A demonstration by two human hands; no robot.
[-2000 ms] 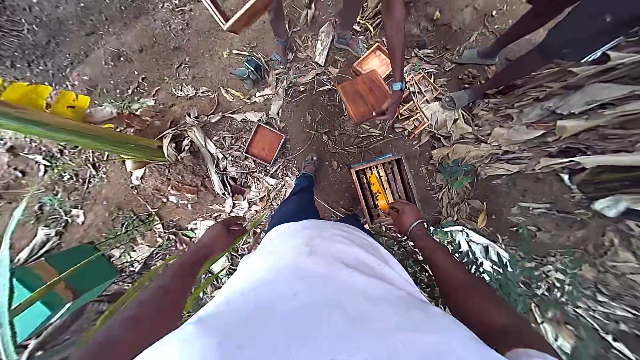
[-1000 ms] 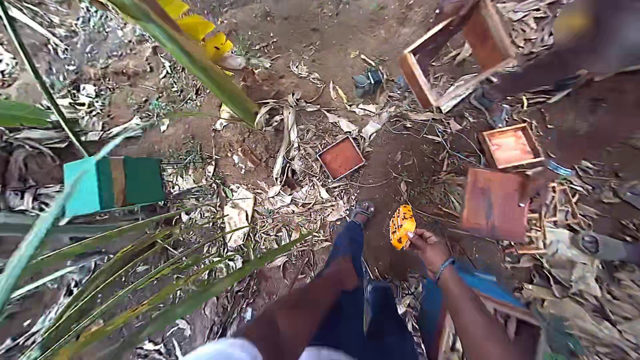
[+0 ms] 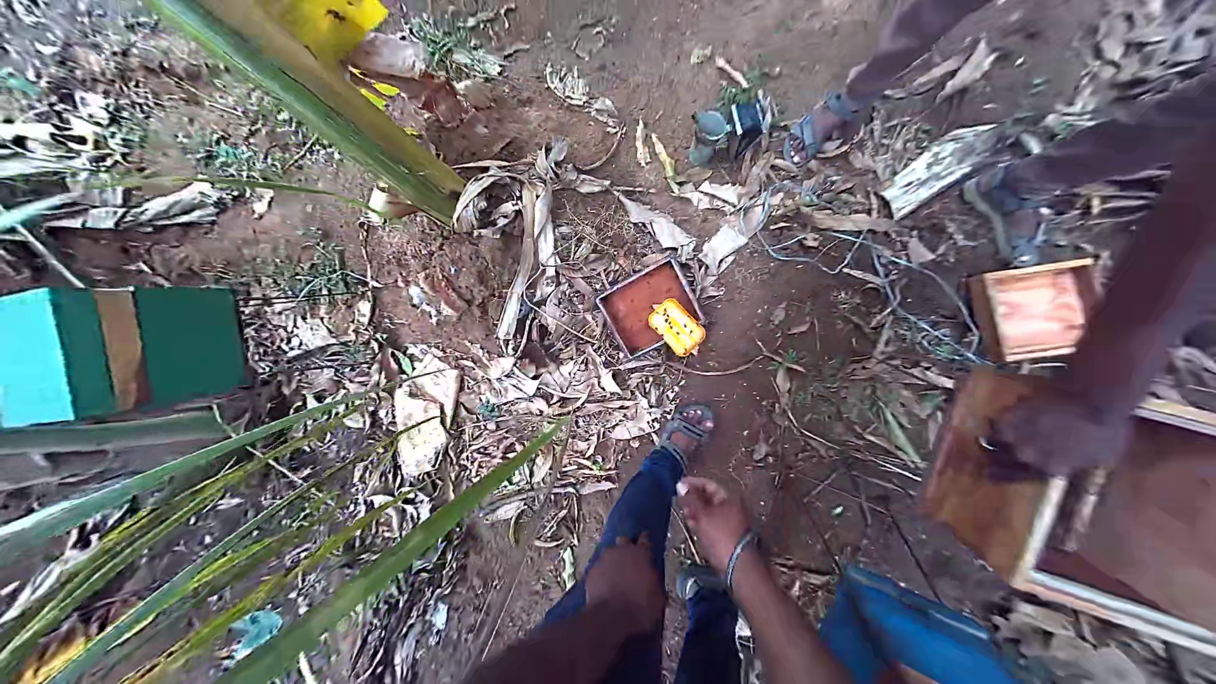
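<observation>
A yellow oval piece with dark specks, seemingly plastic, lies over the lower right part of a shallow reddish-brown wooden tray on the ground. Below it, near my sandalled foot, is my right hand, wearing a bracelet; it holds nothing and its fingers are loosely curled. My left hand is over my trouser leg, its fingers blurred and unclear. At the bottom right stands a blue-painted wooden box, partly cut off by the frame.
A green box with a brown band stands left. What looks like a bee smoker is at the top. On the right, another person's hand is at a wooden box frame, near a small wooden box. Long palm-like leaves cross the left.
The yellow piece, in my right hand a second ago, now lies at the tray, and that hand is empty. The other person's large wooden frame has come down from the upper right. The view has shifted.
</observation>
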